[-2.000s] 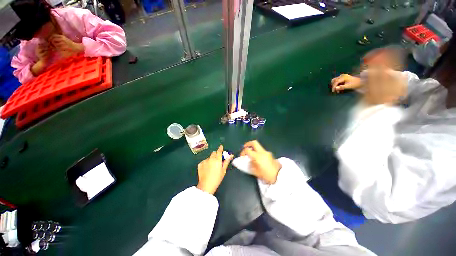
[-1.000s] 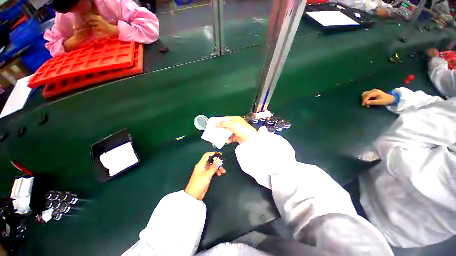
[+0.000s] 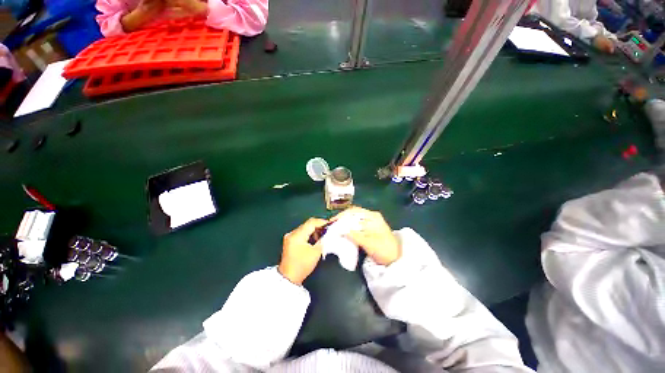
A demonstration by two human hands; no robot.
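Note:
My left hand (image 3: 300, 252) holds a small dark round part (image 3: 318, 233) at its fingertips, in front of me at the bench's near side. My right hand (image 3: 376, 236) holds a white wiping cloth (image 3: 341, 243) against that part, and the cloth hangs down between the hands. The cloth and fingers hide most of the part. An open squat jar (image 3: 340, 191) with a pale label stands just beyond my hands. Its round whitish lid (image 3: 317, 169) is flipped back on the left side of the mouth.
Silver-rimmed parts (image 3: 430, 191) lie by the metal post (image 3: 461, 80). A black tray of white wipes (image 3: 152, 211) is to the left. More round parts (image 3: 89, 255) sit at far left. Red compartment trays (image 3: 157, 55) and a person in pink are across. A white-sleeved person (image 3: 609, 269) is at right.
My right hand has brought the cloth back from over the jar to the part in my left hand. The jar is uncovered again. The view has shifted, and the right neighbour's hand is no longer visible.

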